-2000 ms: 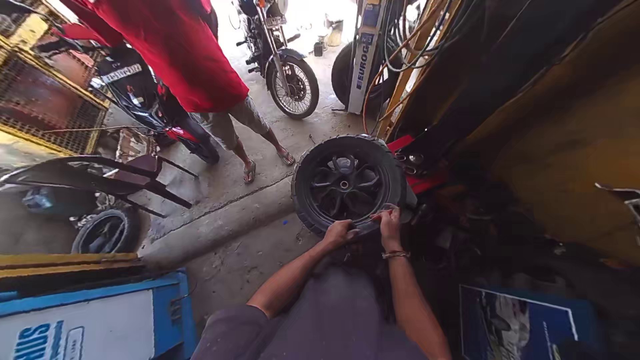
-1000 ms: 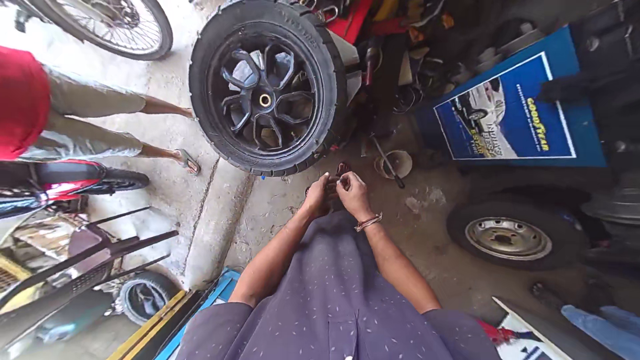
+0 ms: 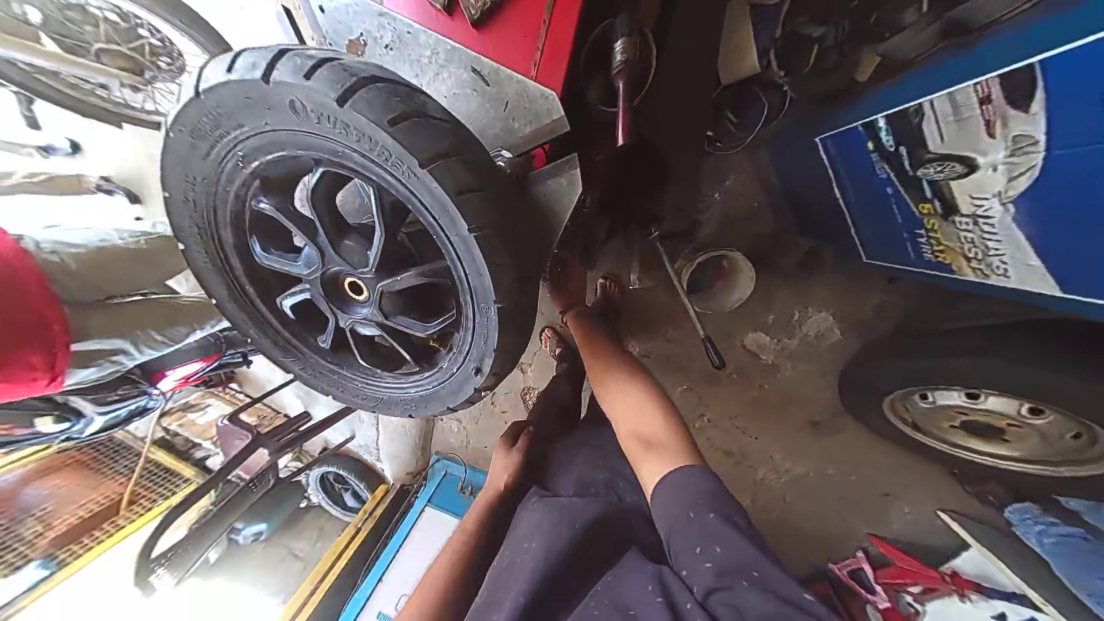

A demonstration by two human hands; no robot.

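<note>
A black alloy motorcycle wheel with its tyre (image 3: 354,233) lies on the red and grey metal machine (image 3: 466,78), at the left of the view. My right hand (image 3: 567,274) reaches down into shadow beside the tyre's right edge; its fingers are too dark to make out. Low by my thigh is my left hand (image 3: 512,448), with no tool seen in it. Right of my right hand, a metal bar with a black grip (image 3: 690,302) leans beside a round bucket (image 3: 718,279). Above, a brush with a reddish handle (image 3: 623,78) stands in a dark container.
A car wheel with a steel rim (image 3: 983,427) lies at the right, below a blue poster board (image 3: 1069,172). At the left are a person in red (image 3: 30,319), a motorcycle and a chair frame (image 3: 233,466). A blue-framed box (image 3: 414,535) is near my left arm.
My hands, together in front of me one second ago, are now apart: the right reaches forward beside the tyre, the left is down by my thigh. The view has turned.
</note>
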